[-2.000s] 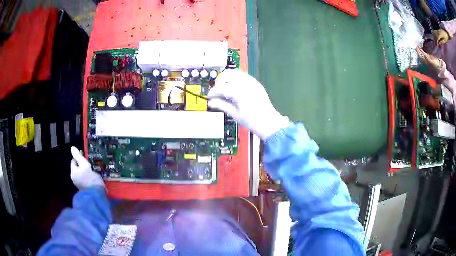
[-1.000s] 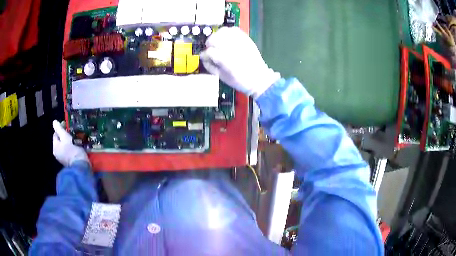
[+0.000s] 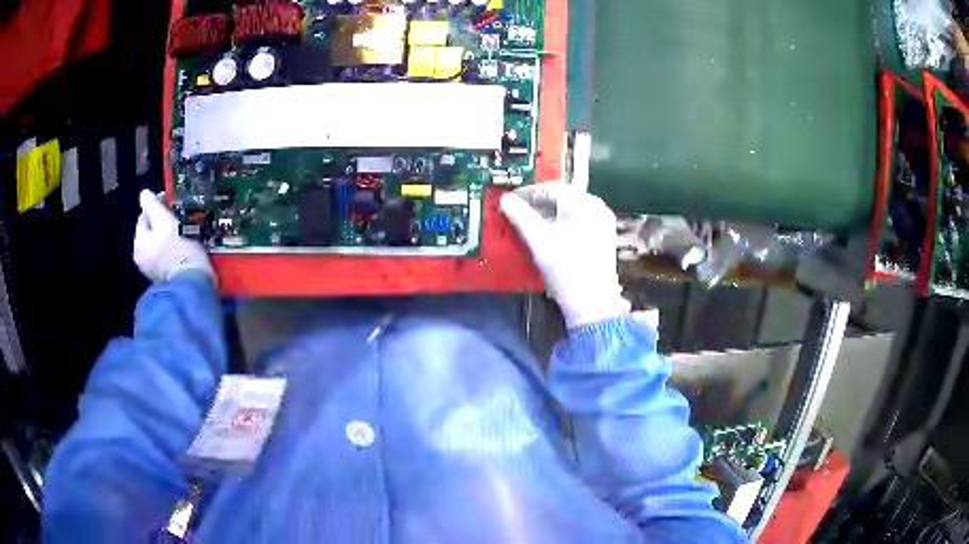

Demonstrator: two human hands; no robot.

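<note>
A large green power supply board (image 3: 282, 189) lies component side up on a red mat (image 3: 383, 274). A long white heatsink (image 3: 345, 117) crosses it, with dark red chokes (image 3: 268, 21) and yellow blocks (image 3: 434, 64) above. The board's top is cut off by the picture edge. My left hand (image 3: 168, 244), white-gloved, is at the lower left corner of board and mat; its grip is unclear. My right hand (image 3: 568, 242), white-gloved, has its fingertips over the mat by the board's lower right notch. No tool shows in it; its contact is unclear.
A green bench surface (image 3: 733, 106) lies to the right, with two red-edged boards (image 3: 901, 191) standing beyond it. Crumpled clear plastic (image 3: 691, 244) lies at its near edge. A metal rail (image 3: 808, 404) and another circuit board (image 3: 733, 446) are at lower right.
My right hand has left the yellow blocks and moved down and right to the board's lower right. My left hand stays at the lower left corner. The view has shifted, cutting off the upper heatsink.
</note>
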